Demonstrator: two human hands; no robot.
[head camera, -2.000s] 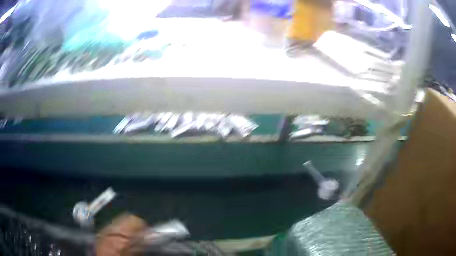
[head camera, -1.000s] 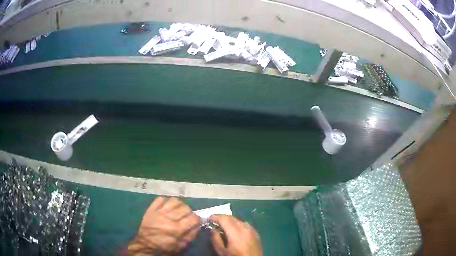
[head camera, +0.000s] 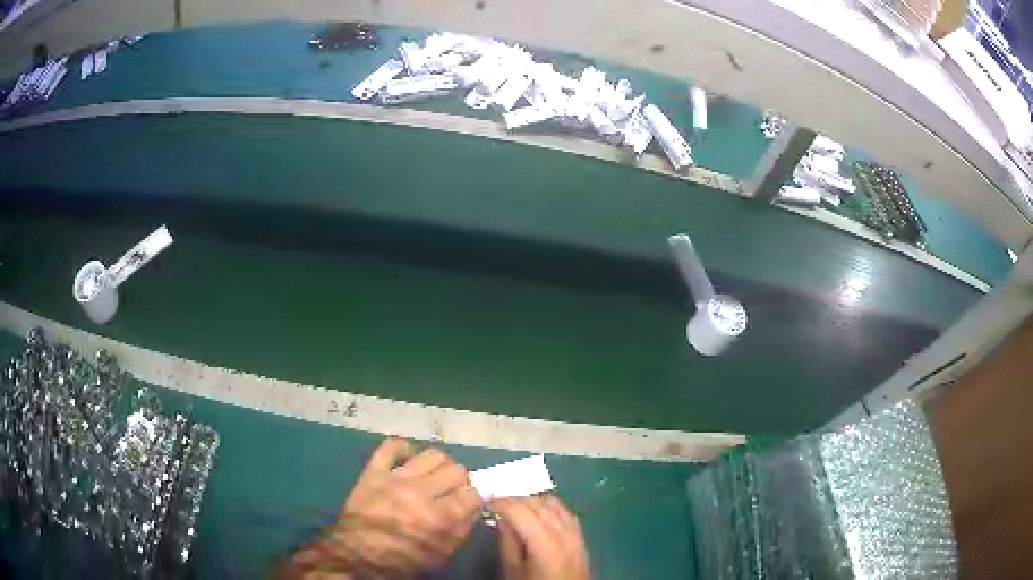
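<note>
A flat white handle section (head camera: 513, 477) sticks out between my hands at the bottom centre, over the green bench. My left hand (head camera: 410, 510) is closed on its left end. My right hand (head camera: 544, 537) has its fingers on its lower edge. A tiny shiny bit (head camera: 489, 518) shows between the fingertips. The rest of the held piece, including any round head, is hidden by the hands.
A heap of circuit boards (head camera: 96, 453) lies left, a bubble-wrapped stack (head camera: 889, 493) right. Two white fan-like housings, one left (head camera: 99, 290) and one right (head camera: 717, 324), sit on the green conveyor belt (head camera: 374, 300). White shells (head camera: 544, 96) are piled beyond. A cardboard box (head camera: 988, 453) stands far right.
The view has shifted a little since one second ago. Both hands stay together on the white piece, which now shows more of its flat side. Both belt housings appear further left.
</note>
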